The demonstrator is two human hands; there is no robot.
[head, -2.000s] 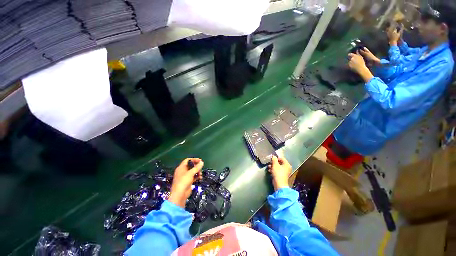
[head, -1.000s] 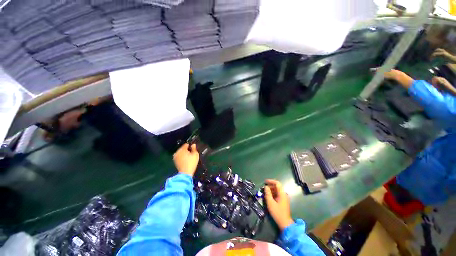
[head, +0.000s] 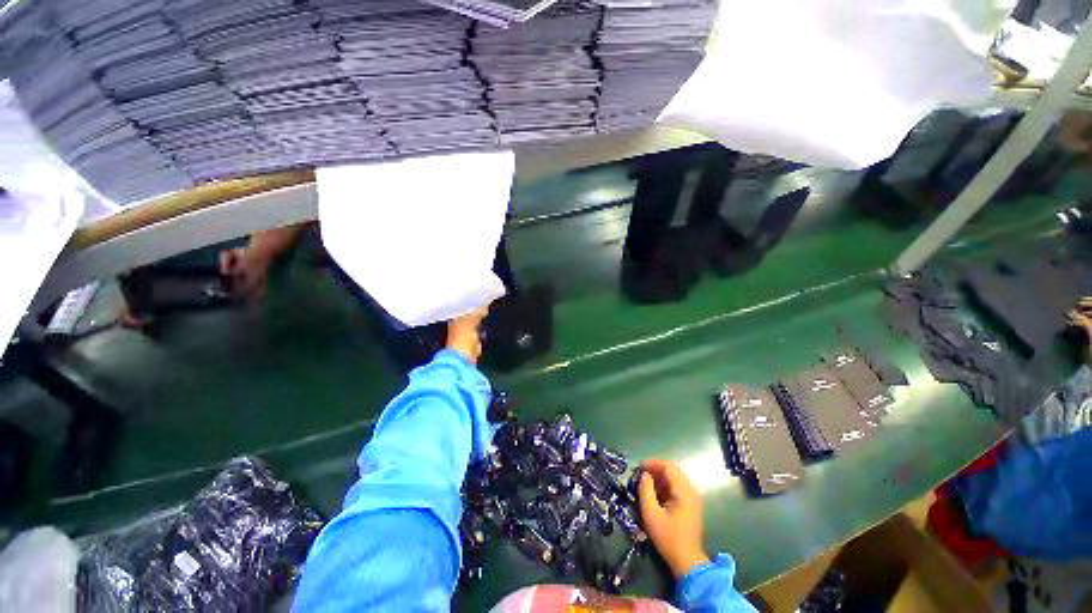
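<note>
A loose heap of glossy black bagged accessories (head: 557, 491) lies on the green bench in front of me. My right hand (head: 674, 517) is at the heap's right edge, thumb and fingers closed at a small black bagged piece. My left hand (head: 469, 332) is stretched forward past the heap, by a black box (head: 522, 326); its fingers are partly hidden below a hanging white sheet (head: 419, 234), so I cannot tell what it holds. Stacks of dark printed cards (head: 766, 441) lie to the right of my right hand.
Tall grey-black piles (head: 395, 90) stand on the shelf above. A clear polybag of black pieces (head: 216, 545) lies at left. More black boxes (head: 665, 240) stand behind. Flat black card pieces (head: 958, 329) and a post are at right. An open carton (head: 916, 575) is below the bench.
My view has swung left. My left hand has moved from above the heap forward to the black box under the sheet. My right hand has moved from the card stacks to the heap's right edge.
</note>
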